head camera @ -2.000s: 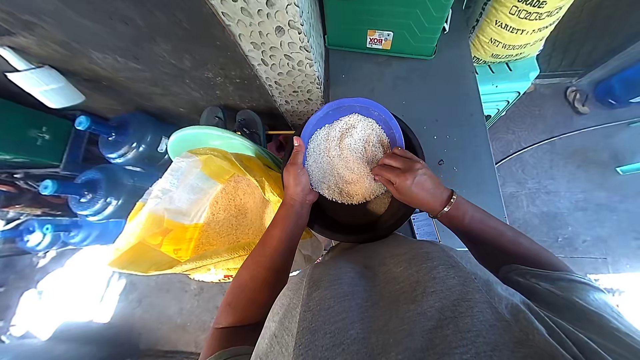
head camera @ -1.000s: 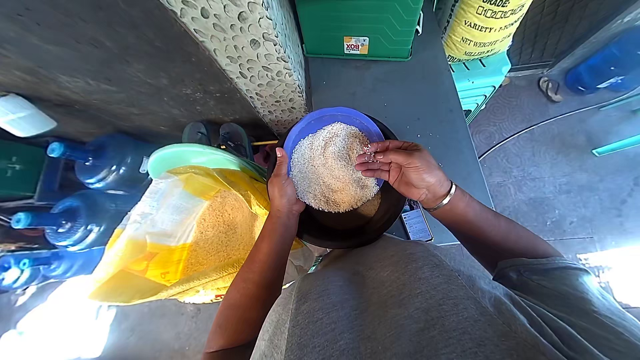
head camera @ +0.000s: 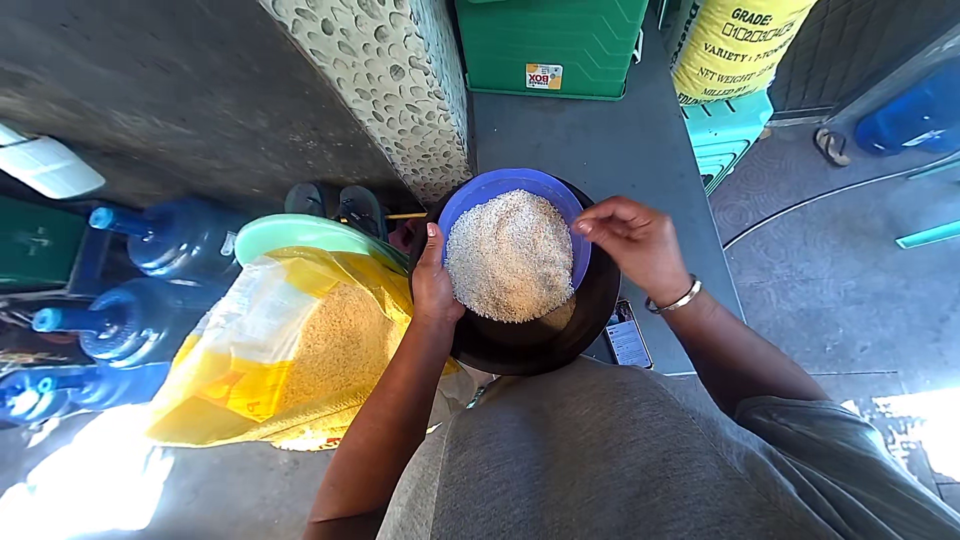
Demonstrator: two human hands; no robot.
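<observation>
A blue-purple plastic bowl (head camera: 504,180) heaped with pale rice grains (head camera: 510,255) is tilted over a dark round basin (head camera: 495,349). My left hand (head camera: 436,283) grips the bowl's left rim, thumb on the edge. Just off the right rim is my right hand (head camera: 631,238), its thumb and fingertips pinched together; whether a few grains are between them cannot be told. Some grain (head camera: 559,315) lies in the basin below the bowl. Left of my left forearm stands an open yellow and white sack (head camera: 247,360) holding yellowish grain (head camera: 341,345).
The basin rests by a grey bench (head camera: 585,142) bearing a green storage box (head camera: 551,45) and a phone (head camera: 628,337). A pebbled pillar (head camera: 405,97) rises behind. Blue water jugs (head camera: 176,236) and a light green basin (head camera: 300,232) are left; a yellow sack (head camera: 739,52) stands on a teal stool (head camera: 727,135).
My right hand was in the grain two seconds ago, then lifted above it, and is now out past the bowl's right rim. My left hand has kept its hold on the bowl.
</observation>
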